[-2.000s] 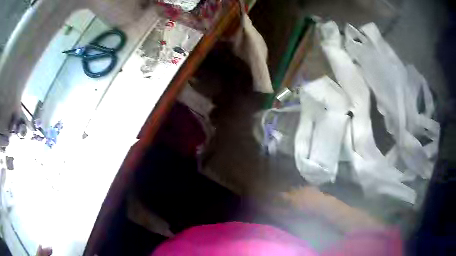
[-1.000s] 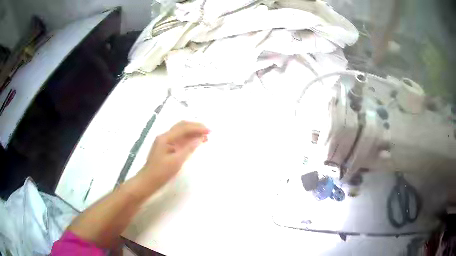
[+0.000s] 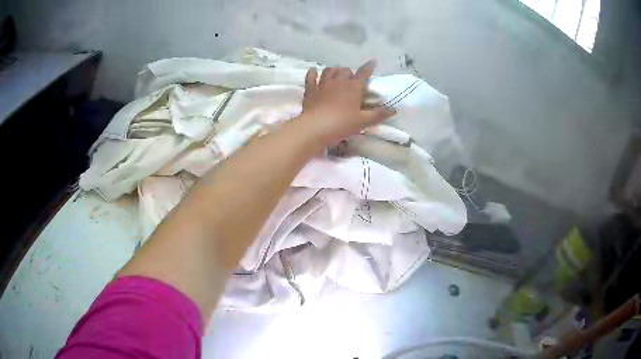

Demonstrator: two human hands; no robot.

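A garment pile (image 3: 379,175) of heaped white cloth with thin dark stitch lines lies on the far part of the white table (image 3: 63,259). My left hand (image 3: 341,102) reaches over the top of the pile, fingers spread, and rests on or just above the cloth. I cannot tell whether it touches. My forearm, in a pink sleeve, crosses the front of the pile and hides part of it. My right hand is not in view.
A grey wall (image 3: 246,28) stands behind the pile, with a bright window (image 3: 569,17) at top right. Another table (image 3: 39,80) is at the left. Yellow-green objects (image 3: 573,249) and a pale curved lamp neck (image 3: 457,341) are at lower right.
The view has swung up from the sewing machine and scissors to the pile. My left hand has moved from above the table, forward to the pile.
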